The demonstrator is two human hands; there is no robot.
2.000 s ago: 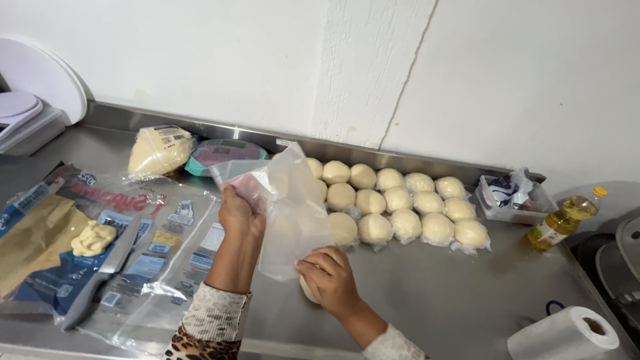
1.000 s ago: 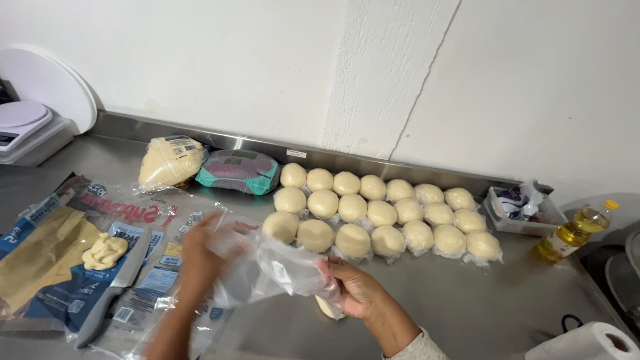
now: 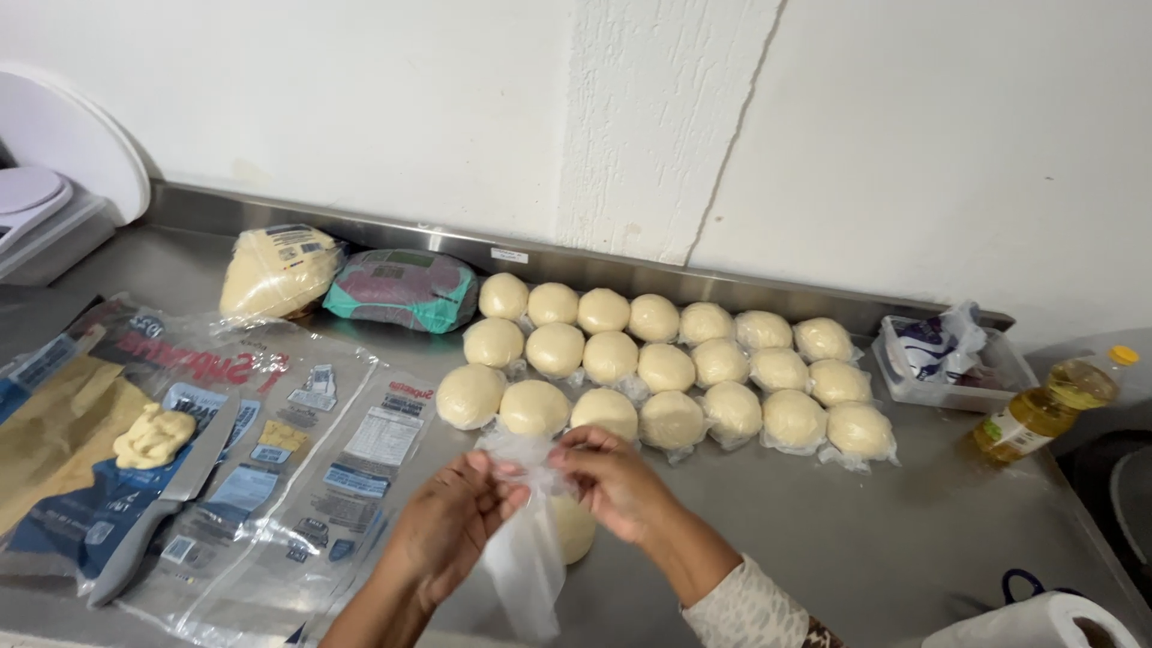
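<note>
My left hand (image 3: 454,522) and my right hand (image 3: 612,481) pinch the gathered top of a thin clear plastic bag (image 3: 531,549) between them. Partly behind the bag, on the steel counter, lies a pale dough ball (image 3: 573,529); whether it is inside the bag I cannot tell. Just beyond my hands, wrapped dough balls (image 3: 670,419) sit in three rows. On a flattened printed plastic package (image 3: 351,450) at the left rest a small lump of dough (image 3: 153,436) and a kitchen knife (image 3: 184,477) with a grey handle.
Against the steel backsplash (image 3: 378,229) stand a bag of pale food (image 3: 279,270) and a teal and purple package (image 3: 402,290). A plastic tub (image 3: 954,382), an oil bottle (image 3: 1048,409) and a white paper roll (image 3: 1026,625) are at the right. A kitchen scale (image 3: 31,202) is far left.
The bag was held up and spread between my hands; now its top is bunched between my fingers. My left hand has come in close to my right hand.
</note>
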